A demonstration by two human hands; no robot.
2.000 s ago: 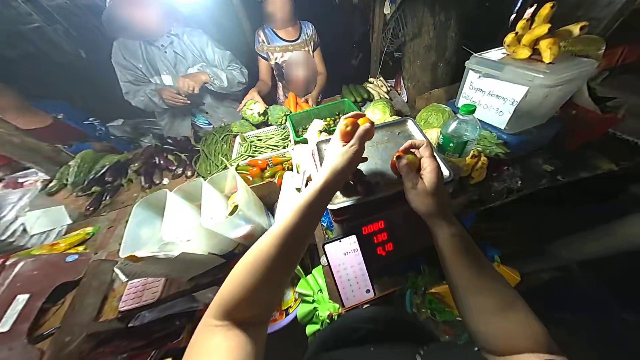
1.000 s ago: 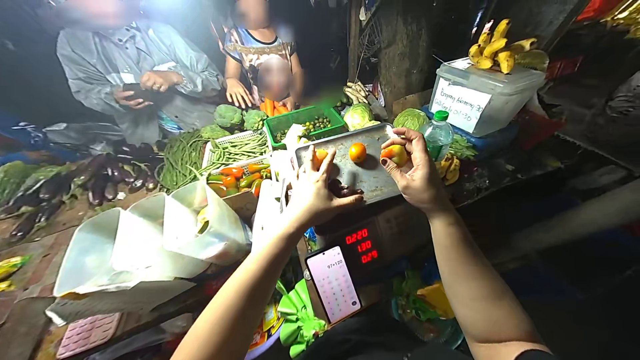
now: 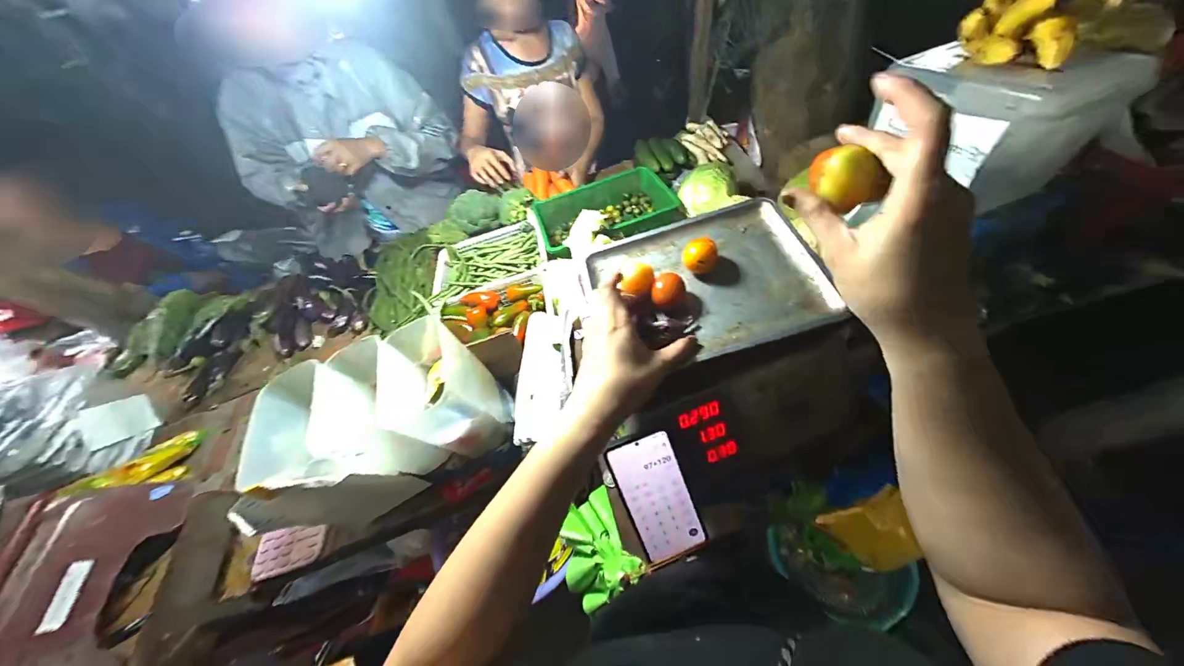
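My right hand point(image 3: 911, 208) is raised over the right side of the scale's metal tray point(image 3: 786, 277), its thumb and fingers closed round a red-green tomato point(image 3: 846, 178). Low over the tray's left edge, my left hand point(image 3: 624, 347) has its fingers spread beside a small group of tomatoes point(image 3: 668, 289); its fingertips partly cover one, and contact is unclear. A single orange tomato point(image 3: 700, 255) lies farther up the tray. Dark purple vegetables, partly hidden, rest near my left thumb. Red digits point(image 3: 710, 433) glow on the scale's front, and a phone point(image 3: 657, 497) showing a calculator leans below.
Beyond the tray are a green basket point(image 3: 606, 208), a cabbage point(image 3: 710, 190), green beans point(image 3: 495, 259) and peppers point(image 3: 490, 310). Eggplants point(image 3: 296, 314) and white plastic containers point(image 3: 370, 407) lie left. Bananas point(image 3: 1017, 32) top a lidded box point(image 3: 1064, 102) at right. People stand across the stall.
My right hand has risen from the tray and moved right with a tomato. My left hand, holding a tomato two seconds ago, is now low at the tray's left. The display digits have changed.
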